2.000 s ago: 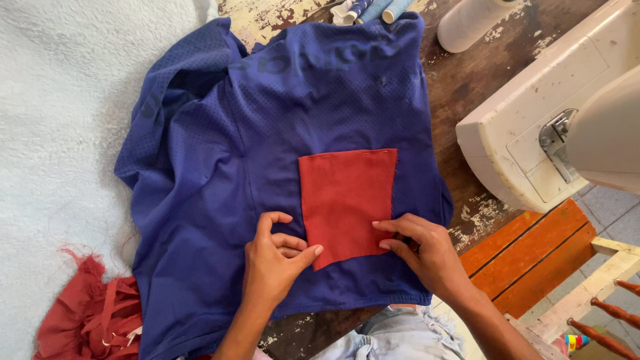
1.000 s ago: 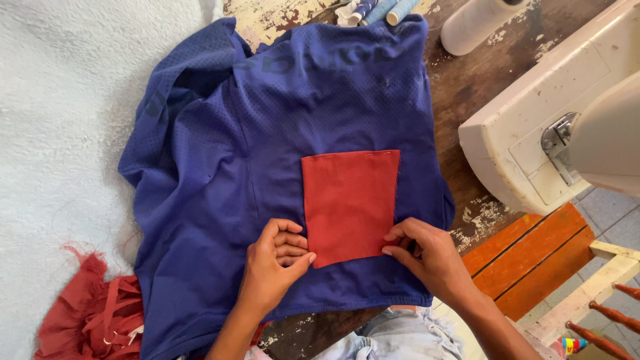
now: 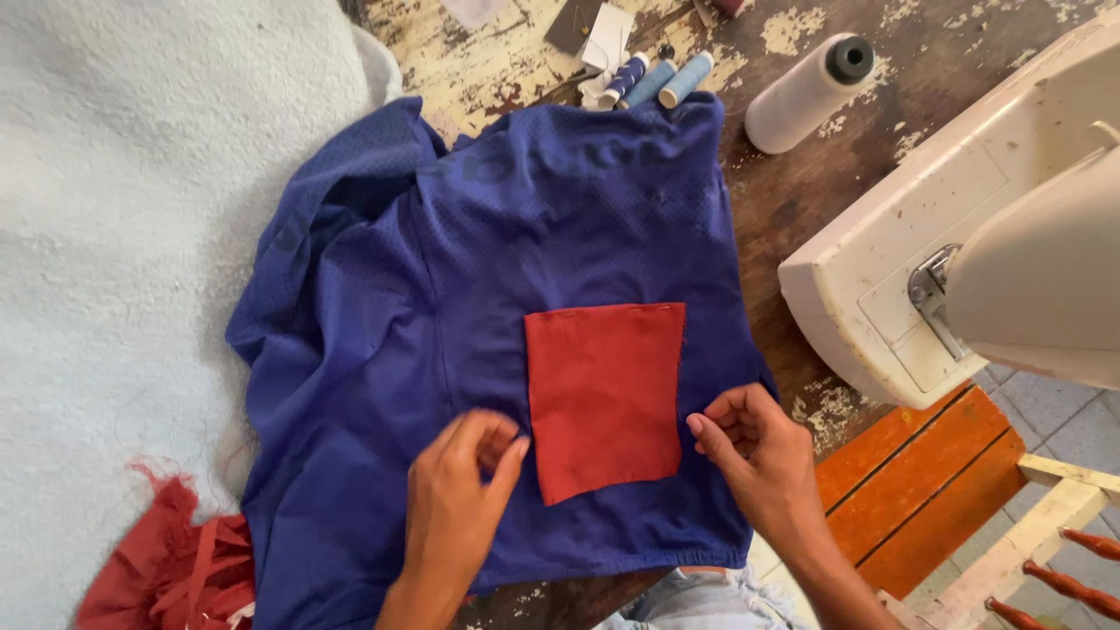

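Observation:
A red fabric rectangle [image 3: 605,402] lies flat on a blue mesh garment [image 3: 490,262], its top edge bearing a few pins or stitches and its right edge frayed. Just left of the patch's lower part is my left hand [image 3: 464,490], thumb and fingertips curled near each other above the blue cloth and holding nothing visible. My right hand [image 3: 757,446] hovers beside the patch's lower right side, thumb and index finger apart, with nothing between them.
A white sewing machine [image 3: 840,289] stands at right, above an orange wooden seat [image 3: 919,481]. Thread spools [image 3: 649,83] and a white thread cone [image 3: 801,101] lie on the worn wooden table [image 3: 779,192]. Red scraps [image 3: 188,560] and a pale blanket [image 3: 114,219] are at left.
Both hands have let go of the red fabric's lower side edges and moved slightly outward from it. The fabric remains on the blue garment.

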